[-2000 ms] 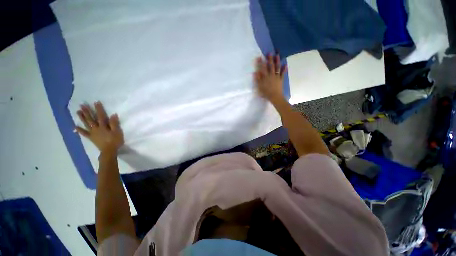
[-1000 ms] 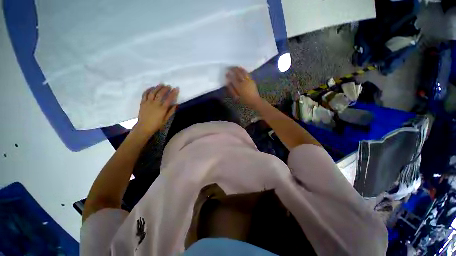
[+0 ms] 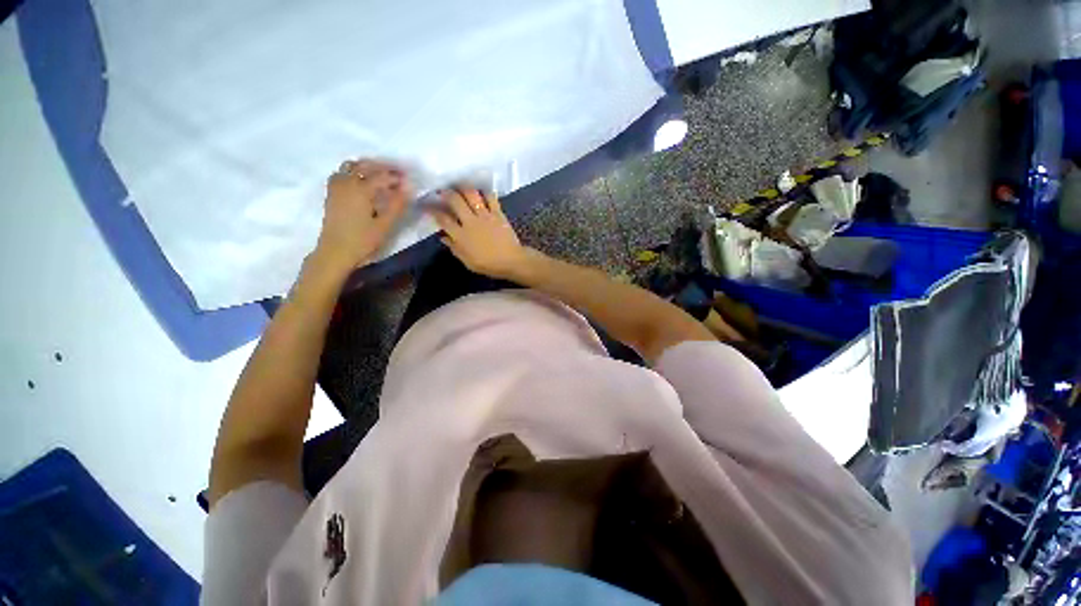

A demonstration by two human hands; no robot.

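Note:
The white backing piece (image 3: 356, 83) lies spread on the blue template (image 3: 113, 225), which shows as a blue border at its left, right and near edges. My left hand (image 3: 362, 213) is over the near part of the white piece, fingers bent and blurred. My right hand (image 3: 477, 231) is beside it at the near edge, fingers bent and a little apart. The fingertips of both hands are close together. I cannot tell whether either hand pinches the cloth.
The white table (image 3: 48, 391) extends left, with a dark blue sheet (image 3: 89, 533) at its near left. At right are paired dark panels with white edges (image 3: 936, 361), a blue bin (image 3: 913, 255) with pale cloth pieces (image 3: 759, 255), dark cloth (image 3: 895, 71) and yellow-black floor tape (image 3: 818, 172).
My hands have moved from flat and wide apart on the white piece to close together at its near edge. The view has shifted, and the blue-grey panel at upper right has left the picture.

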